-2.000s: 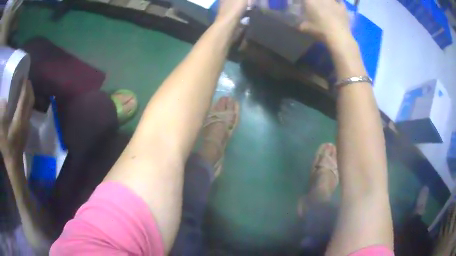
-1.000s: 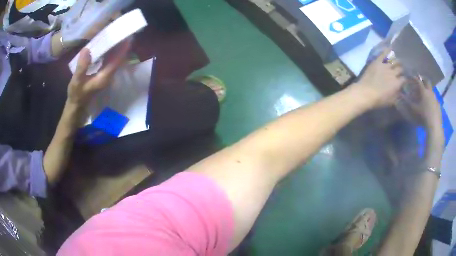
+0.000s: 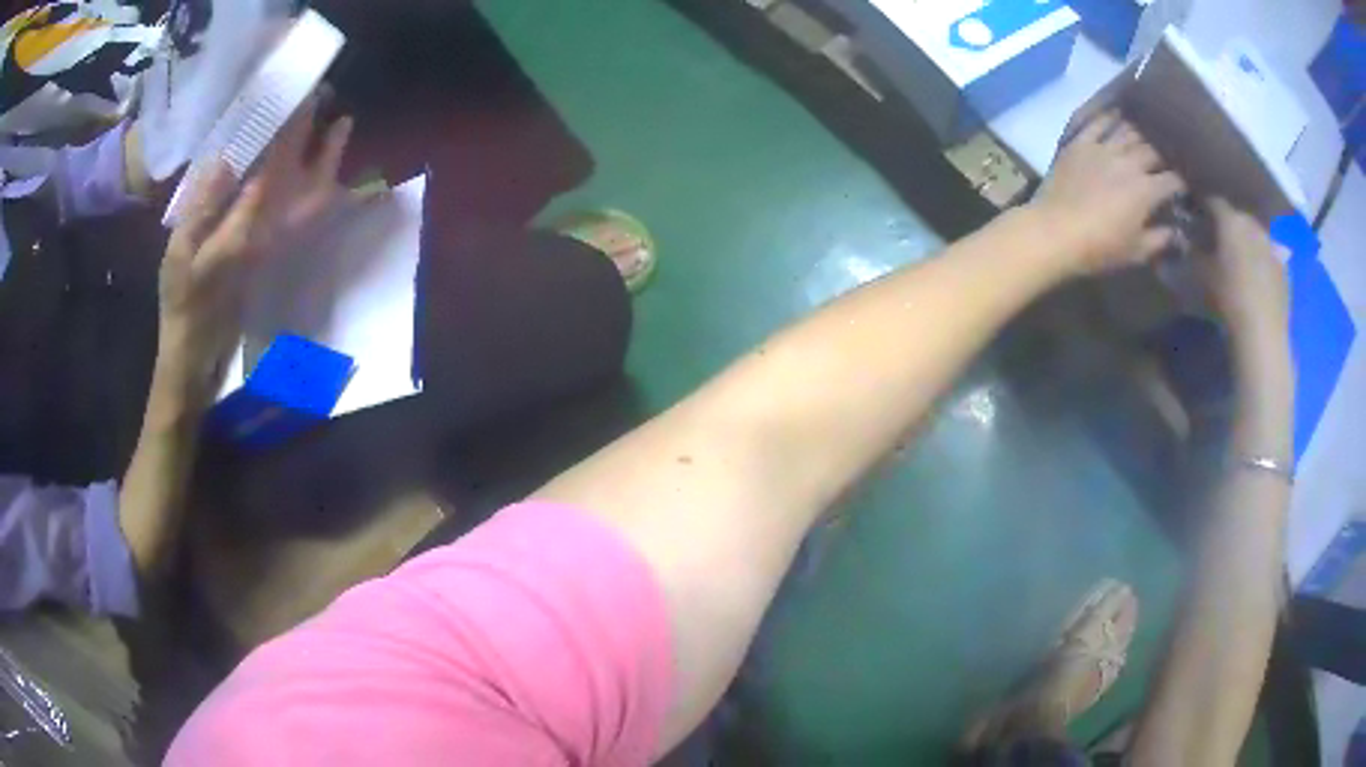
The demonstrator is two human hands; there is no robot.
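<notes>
My left hand [image 3: 1112, 195] is at the upper right, fingers bent, against the near end of a white and grey open carton [image 3: 1221, 113]. My right hand [image 3: 1246, 270], with a bracelet on the wrist, is just right of it, below the carton's edge. The fingertips of both hands come close together around something small, dark and shiny; blur hides what it is and how firmly either hand grips.
A blue and white carton [image 3: 1011, 68] stands on the white bench, with blue card [image 3: 1318, 345] at right. At left a neighbour's hands [image 3: 210, 255] hold a ribbed white part [image 3: 262, 113] above an open carton [image 3: 352, 300]. Green floor lies between.
The view first swung left, bringing the neighbour further into the picture. Since one second ago, my hands appear slightly higher and closer together, and the clear, shiny material between them shows less.
</notes>
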